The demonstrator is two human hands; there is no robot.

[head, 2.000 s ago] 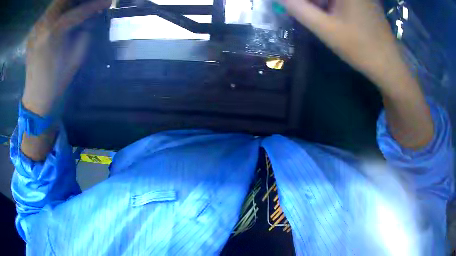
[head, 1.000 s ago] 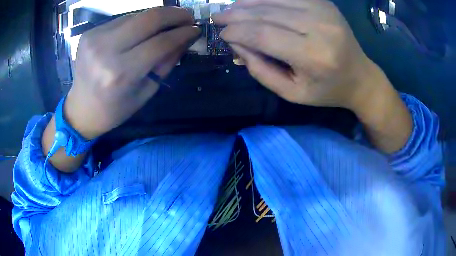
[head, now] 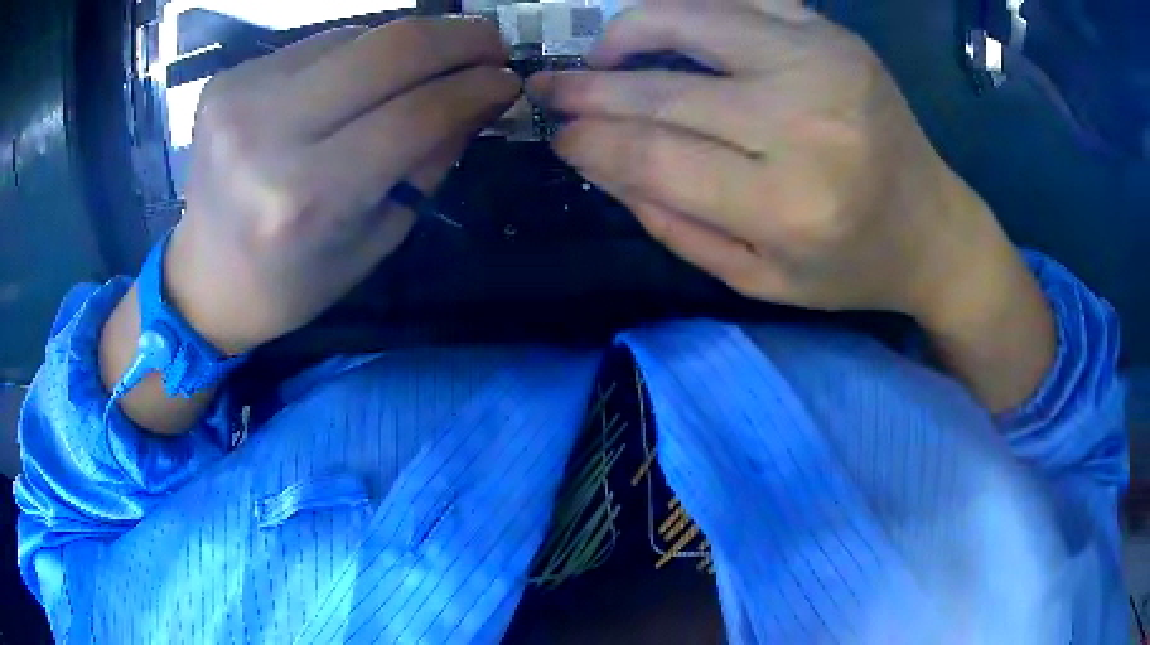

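Observation:
An open tablet-like device lies before me, with a black frame (head: 530,271) and a silver-white interior (head: 227,28). My left hand (head: 284,176) and my right hand (head: 782,158) meet with bent fingertips over the small speckled mainboard (head: 545,116). A thin dark strip (head: 424,203) sticks out from under the fingers of my left hand. It may be part of a flex cable. What lies between the fingertips is hidden, and I cannot tell whether my right hand holds anything. A pale patch (head: 550,25) shows above the board.
A dark green bench surface (head: 38,189) shows at the left. A loose dark bundle with white-silver ends (head: 986,53) lies at the upper right. A blue strap (head: 174,338) with a thin lead is on my left wrist. My blue striped smock fills the lower view.
Both hands have come inward from the sides to meet over the board, and the device appears further left. Over the last second the hands have shifted only slightly, the right one a little lower.

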